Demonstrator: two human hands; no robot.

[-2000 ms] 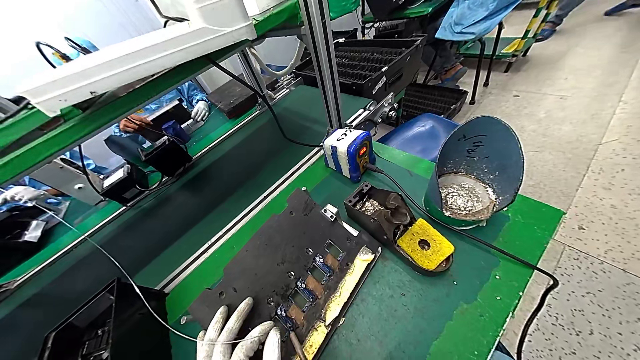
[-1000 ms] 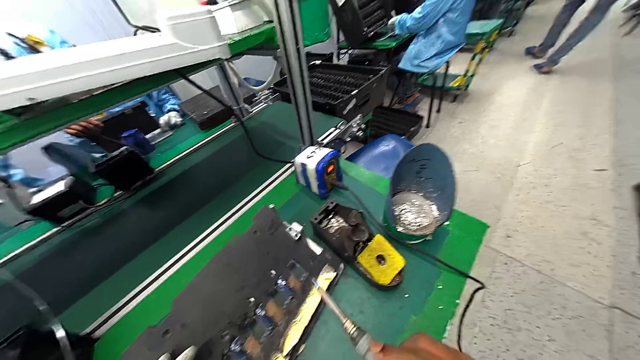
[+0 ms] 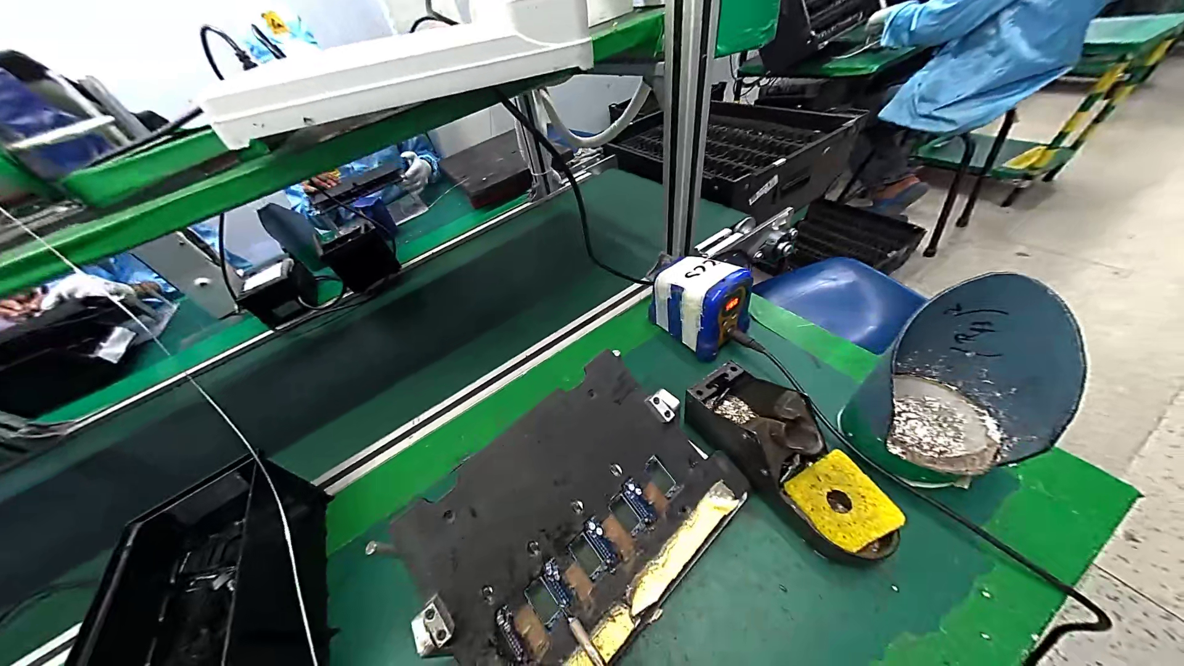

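Neither of my hands shows in the head view. A soldering iron's metal barrel [image 3: 585,640] enters from the bottom edge, its tip by the lower circuit boards; its handle is out of frame. Small circuit boards [image 3: 592,546] sit in a row on a black fixture plate [image 3: 518,462] with yellow tape [image 3: 683,546] along its near edge. To the right stands a black soldering iron stand [image 3: 768,435] with a yellow sponge [image 3: 845,500]. Behind it is a blue soldering station [image 3: 703,305] with a lit display. A thin wire of solder [image 3: 264,462] hangs down at the left.
A cut-open container [image 3: 990,370] holding solder scraps stands at the right, beside the iron's black cable [image 3: 980,541]. A black bin [image 3: 203,573] is at lower left. A metal post [image 3: 689,129] rises behind the bench. Co-workers in blue coats [image 3: 990,60] sit beyond.
The gloved left hand at the plate's lower edge two seconds ago is out of view. The right hand, seen holding the iron a second ago, has left view; the iron's tip is lower along the boards.
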